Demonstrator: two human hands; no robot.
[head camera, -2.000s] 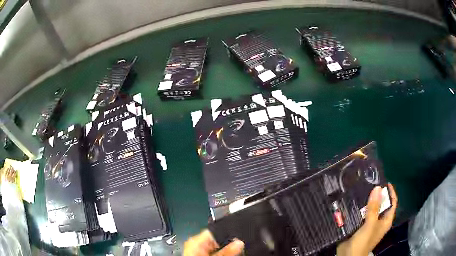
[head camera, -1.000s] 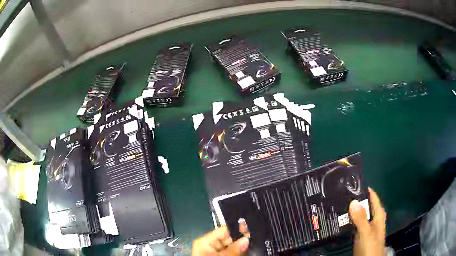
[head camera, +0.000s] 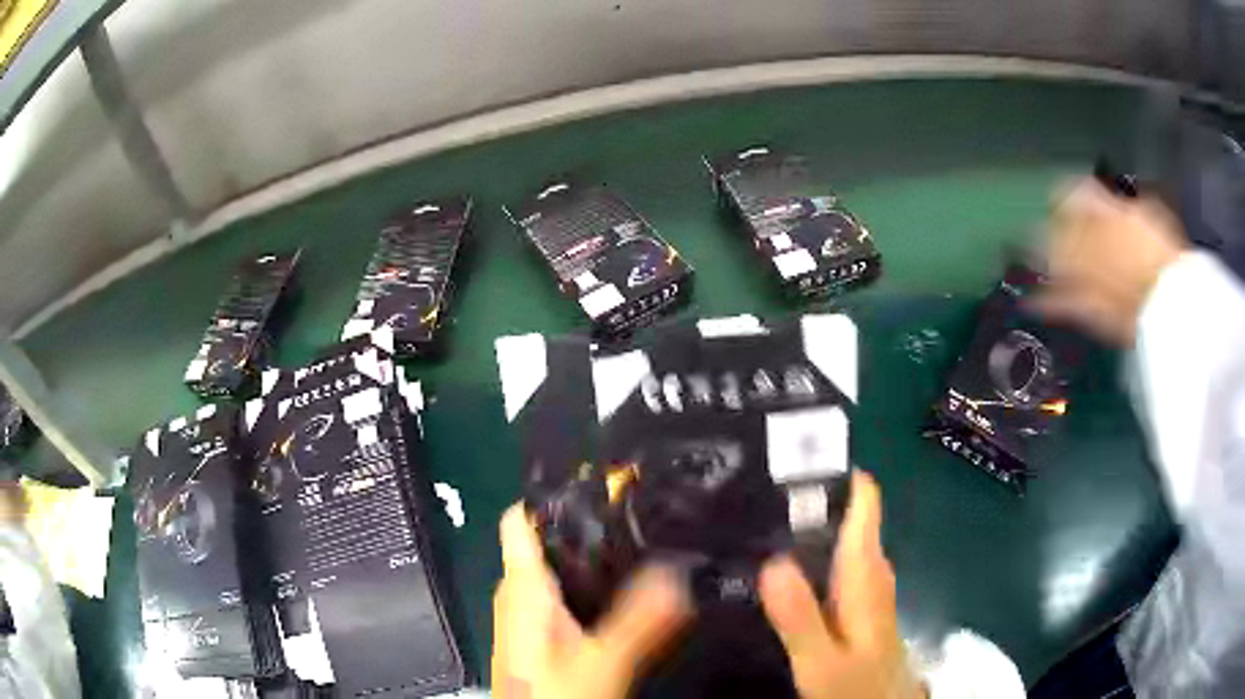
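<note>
My left hand and my right hand grip the two sides of black printed flat carton blanks in front of me, thumbs on the front face. White flaps stick out at the top corners, with a white label at the upper right. The hands and print are blurred, and I cannot tell how many blanks are held. A black carton with a ring picture and orange streak lies to the right on the green surface.
Two piles of blanks, a narrow one and a wider one, lie at left. Several folded cartons stand in a row behind. Another person's hand reaches in at right. A yellow-white sheet is at far left.
My hands have left the carton held at lower right and now grip blanks where the middle pile was. A carton and another person's hand now show at right. The back row appears shifted left and lower.
</note>
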